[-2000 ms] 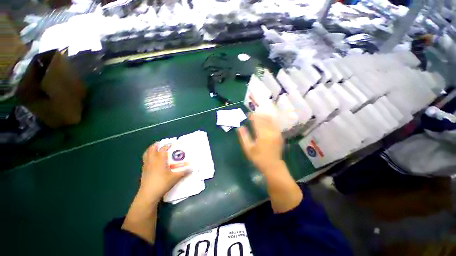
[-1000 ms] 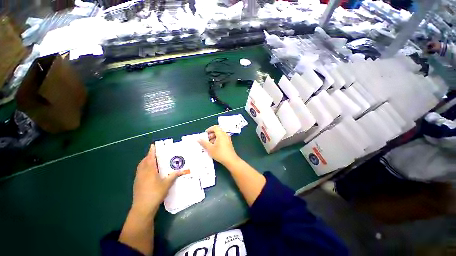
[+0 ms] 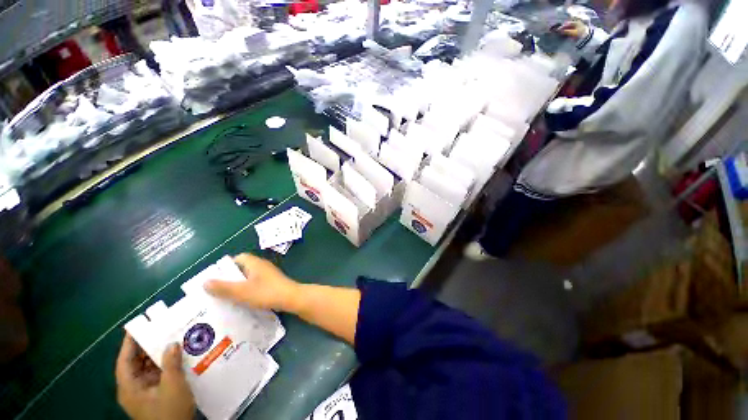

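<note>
A flat white carton blank (image 3: 215, 328) with a round dark logo and an orange-red mark lies tilted over further blanks, low in the view. My left hand (image 3: 156, 379) grips its left edge, thumb on the printed face, fingers underneath. My right hand (image 3: 256, 285) holds its upper right edge, thumb on top; some of its fingers are hidden. A little pile of white insert cards (image 3: 282, 229) lies on the green belt beyond my right hand. Open white cartons (image 3: 345, 215) with raised flaps stand in rows behind the cards.
A black cable (image 3: 238, 174) and a white round piece (image 3: 275, 122) lie on the green belt (image 3: 90, 271). Bagged goods (image 3: 238, 66) are heaped behind. A person in a light jacket (image 3: 611, 107) stands at right, near brown cartons (image 3: 648, 287) on the floor.
The view has turned right, so belt things appear further left and the person shows more. Both hands still hold the blank, which is now tilted. Earlier my right hand came from the carton rows.
</note>
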